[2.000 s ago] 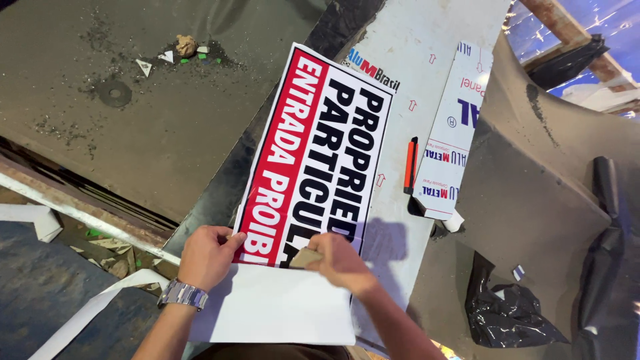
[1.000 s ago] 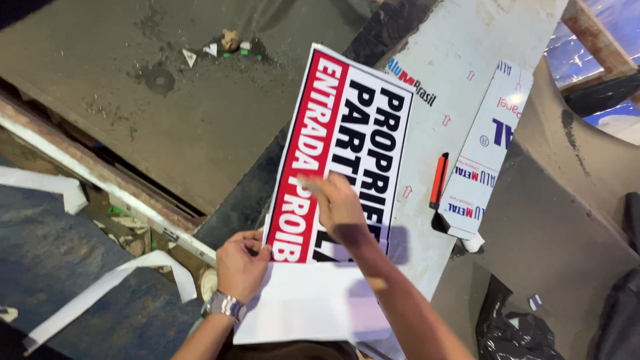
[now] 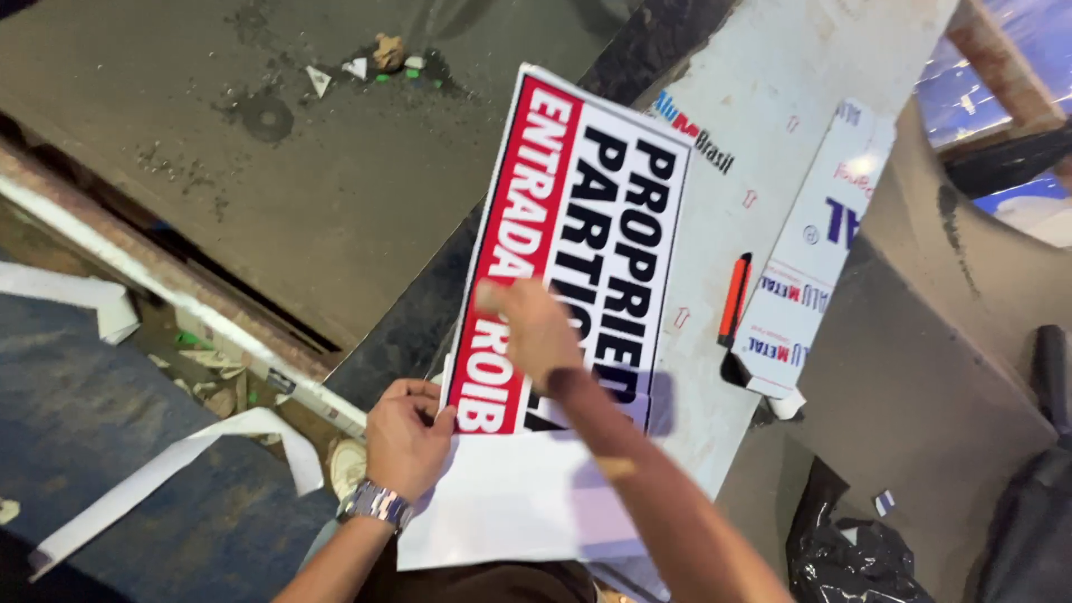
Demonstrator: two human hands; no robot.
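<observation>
A printed sign (image 3: 615, 243) with a red band and black lettering lies aslant on a pale panel (image 3: 712, 218). White backing paper (image 3: 511, 502) is folded over its near end, toward my body. My left hand (image 3: 412, 440), with a metal watch at the wrist, pinches the sign's left edge near that fold. Over the red band is my right hand (image 3: 532, 331), blurred, its fingers closed around a small tan piece that is mostly hidden. An orange and black cutter knife (image 3: 735, 297) lies on the panel to the right.
A printed panel strip (image 3: 808, 251) lies beside the knife. Paper scraps (image 3: 356, 69) are on the dark sheet at upper left. White curled strips (image 3: 180, 469) lie at lower left, and a black plastic bag (image 3: 850, 544) is at lower right. A metal-edged gap runs along the left.
My right hand has moved from near the fold up the sign onto the red band. My left hand stays at the left edge by the fold. The view has shifted.
</observation>
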